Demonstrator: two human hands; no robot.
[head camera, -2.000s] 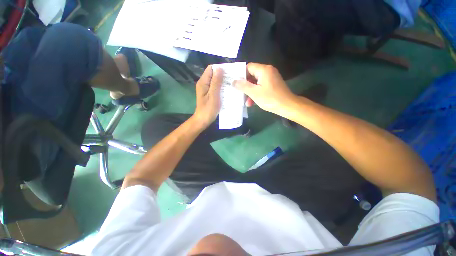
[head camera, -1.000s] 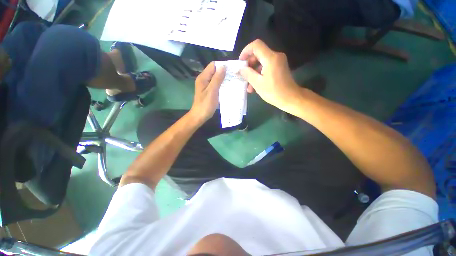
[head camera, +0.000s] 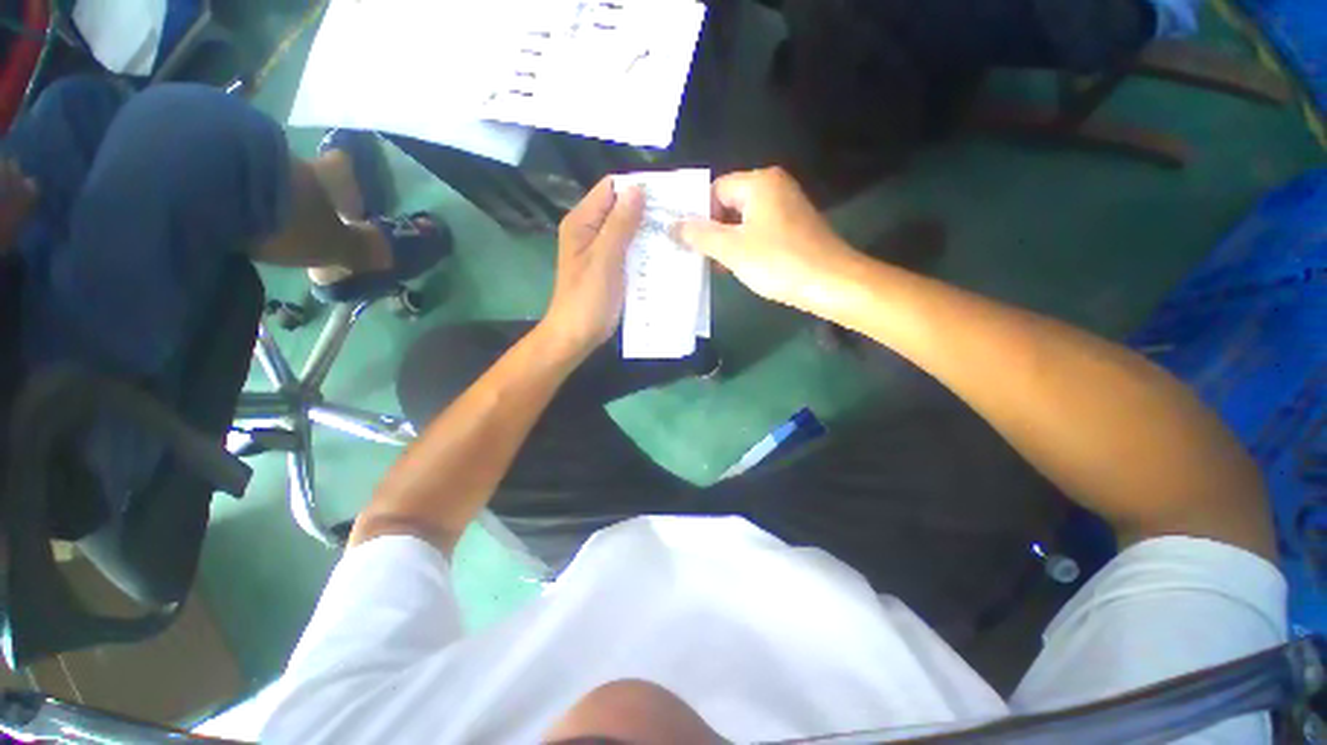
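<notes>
A folded leaflet, a narrow white strip with small grey print, hangs upright in the air above my lap. My left hand grips its left edge, thumb on the front. My right hand holds its upper right edge, thumb lying on the printed face and fingers curled at the edge. The back of the leaflet is hidden. A stack of white sheets with black marks on the top one lies beyond my hands on a dark support.
A seated person's leg and a chair with a chrome base are at the left. Another person's dark-clothed legs are at the top. Blue plastic is at the right. A blue-and-white object shows between my legs.
My right hand was raised at the leaflet's top corner a second ago; it is now lower, with its thumb further in on the face. The leaflet looks flatter and straighter.
</notes>
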